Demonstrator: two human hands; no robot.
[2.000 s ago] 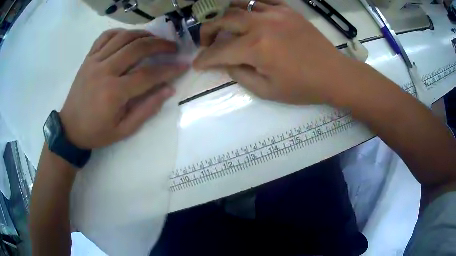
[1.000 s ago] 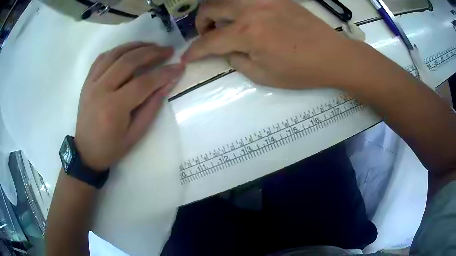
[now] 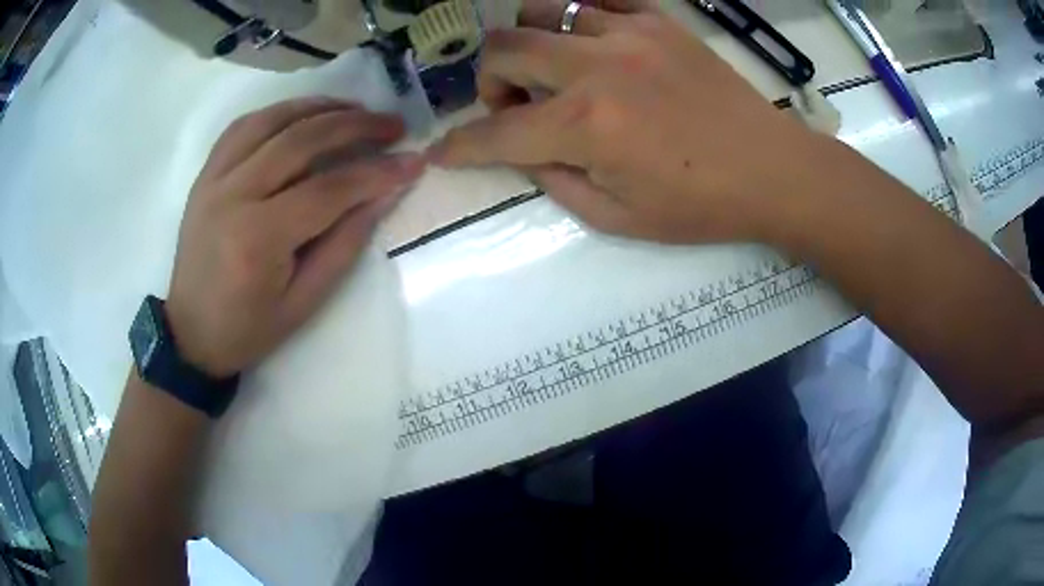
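A white fabric panel (image 3: 309,435) lies over the left part of the table and hangs over its front edge. Its upper end is at the needle area (image 3: 403,76) of the cream sewing machine head (image 3: 309,21). My left hand (image 3: 281,223) lies on the panel with fingers bent, its fingertips on the fabric edge just in front of the needle. My right hand (image 3: 641,126) meets it there and pinches the fabric edge between thumb and forefinger. The exact grip is blurred.
Black thread snips (image 3: 761,40) lie at the upper right, beside a small off-white piece (image 3: 815,112). A white and purple pen (image 3: 891,82) and a narrow fabric strip (image 3: 957,181) lie further right. Ruler marks (image 3: 618,355) run along the table's front edge. White fabric (image 3: 876,424) hangs at the right.
The view shifts slightly between frames. Both hands stay at the fabric edge near the needle, and my left hand is a little lower than two seconds ago.
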